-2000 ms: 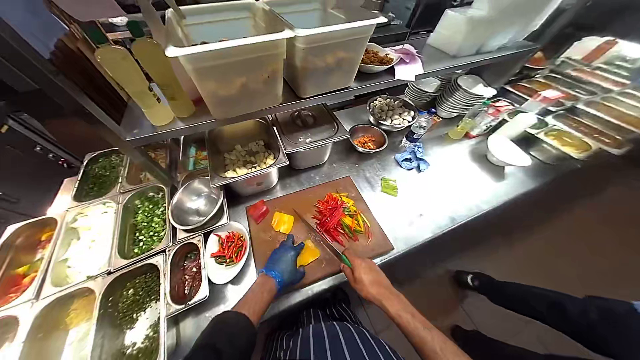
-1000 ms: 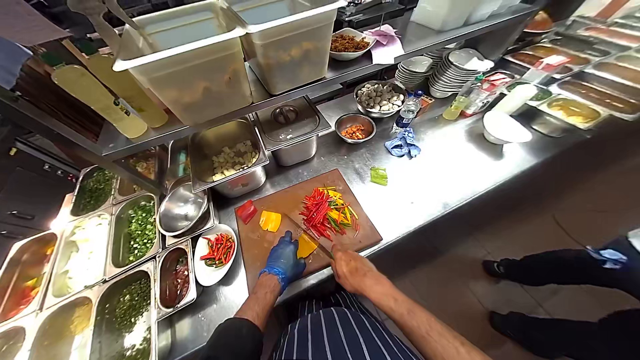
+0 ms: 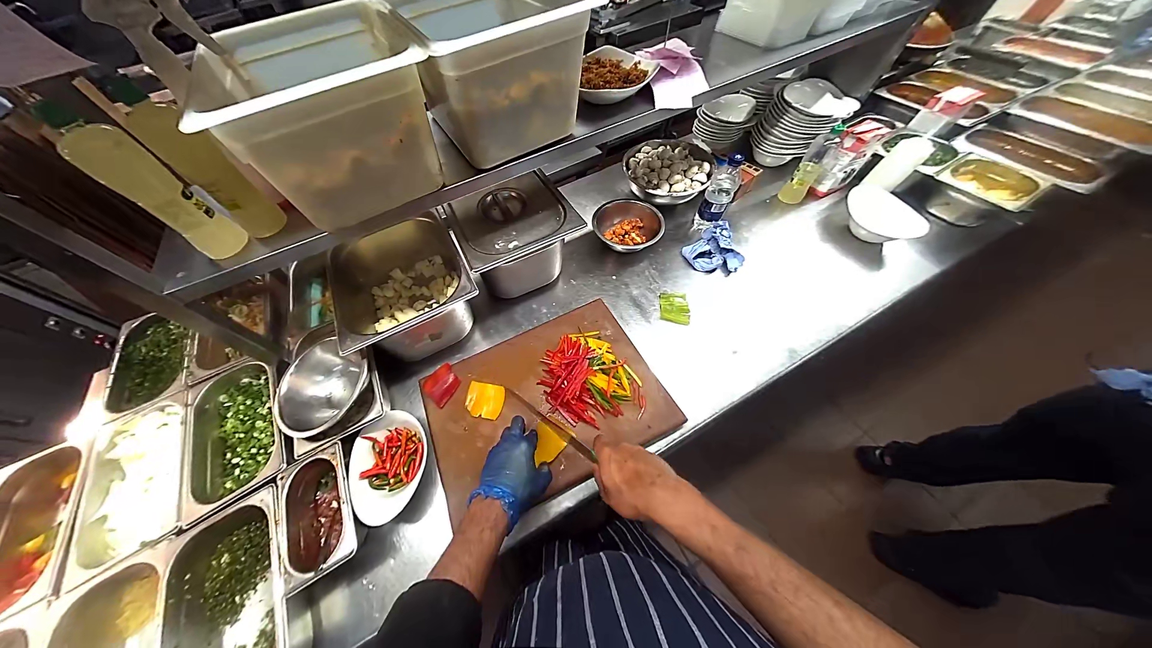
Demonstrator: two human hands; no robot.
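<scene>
My left hand (image 3: 515, 468), in a blue glove, presses on a yellow bell pepper piece (image 3: 550, 442) near the front edge of a brown cutting board (image 3: 468, 443). My bare right hand (image 3: 634, 479) grips a kitchen knife (image 3: 545, 419) by its handle; the blade lies along the pepper's far side, beside the gloved fingertips. Another yellow pepper piece (image 3: 485, 400) and a red pepper piece (image 3: 441, 384) sit at the board's left. Thin red, yellow and green strips (image 3: 589, 378) are heaped behind the knife. My left thumb is partly hidden.
An oval white dish of red chillies (image 3: 358, 495) stands left of the board, beside steel pans of chopped vegetables (image 3: 276, 432). Behind are a steel pan of white cubes (image 3: 342, 315), a lidded pan (image 3: 513, 220) and bowls. A green piece (image 3: 674, 308) lies right. A person's legs (image 3: 1008, 450) show at right.
The other person's legs show farther into the view than two seconds ago. Both my hands stay at the yellow pepper piece with the knife. The view has shifted slightly.
</scene>
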